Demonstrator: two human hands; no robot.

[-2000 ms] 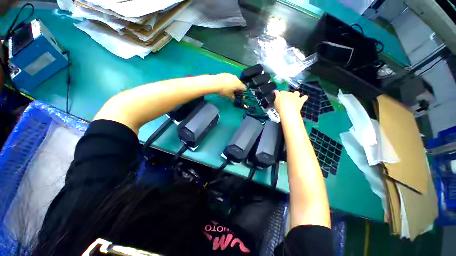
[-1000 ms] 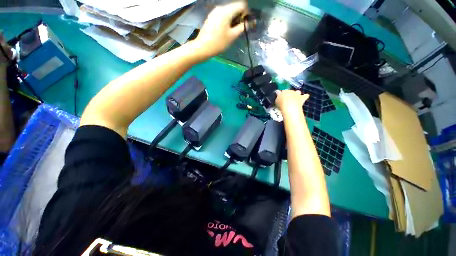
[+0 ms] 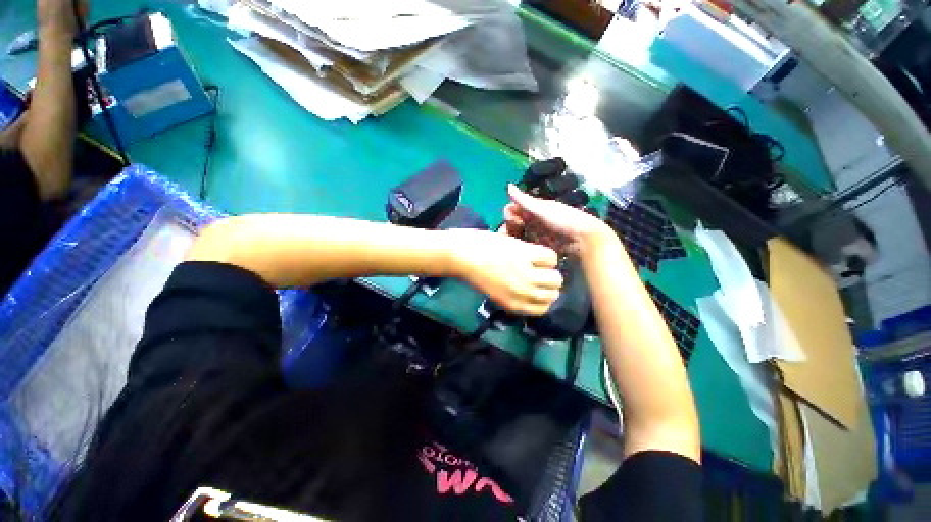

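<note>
My left hand (image 3: 513, 271) is a closed fist in front of the dark grey units; whatever is inside it is hidden. My right hand (image 3: 561, 222) is beside it, palm turned inward and fingers bent; its grip is unclear. One dark grey unit (image 3: 427, 194) stands on the green bench beyond my left forearm, with another partly covered by the arm. A further unit (image 3: 564, 309) shows below my hands, partly hidden. Small black plug-in adapters (image 3: 551, 177) sit just beyond my right hand. The power strip is hidden.
Stacked paper and cardboard (image 3: 352, 51) lie at the back. Clear plastic bags (image 3: 592, 143) and flat black pad sheets (image 3: 643, 232) lie past my right hand. Cardboard (image 3: 815, 326) is at right, a film-lined blue basket (image 3: 123, 219) at left. Another person's arm (image 3: 51, 112) is beside a blue box (image 3: 153, 97).
My left hand has come down from its raised position with a thin black lead to beside my right hand. My right hand has turned and moved left from the adapters. The view has shifted.
</note>
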